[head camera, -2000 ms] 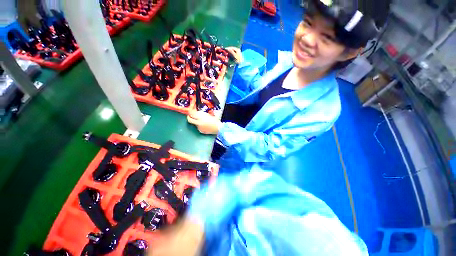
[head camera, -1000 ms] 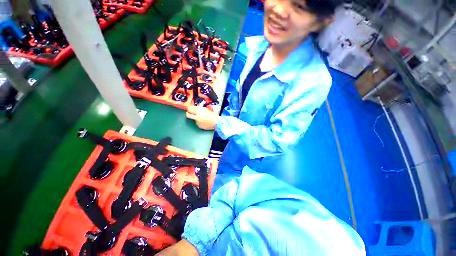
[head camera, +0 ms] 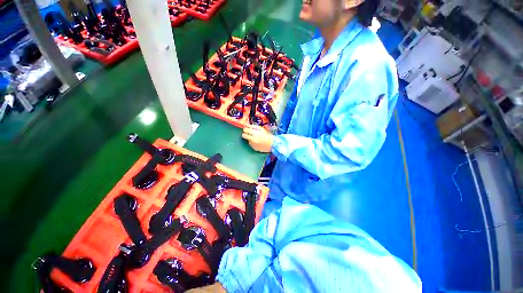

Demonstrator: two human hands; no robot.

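Several black watches with long straps lie in and across the orange-red compartment tray (head camera: 92, 229) at the lower left. One watch (head camera: 192, 237) has its round glossy case near the tray's middle. My right hand (head camera: 207, 288) is bare and cut off by the bottom edge below the light blue sleeve (head camera: 321, 252). Only its back or wrist area shows, at the tray's near right corner. Its fingers are hidden, so I cannot tell whether it holds anything. My left hand is out of the picture.
A person in a light blue smock (head camera: 350, 109) stands ahead, one hand (head camera: 258, 138) by a second watch tray (head camera: 221, 117). A pale post (head camera: 157, 63) rises from the green bench (head camera: 221, 150). More trays (head camera: 114, 54) lie at the upper left.
The view has shifted, so the trays appear farther right. My right hand was blurred over the near tray and now shows only at the bottom edge. The other person's face has turned mostly out of frame.
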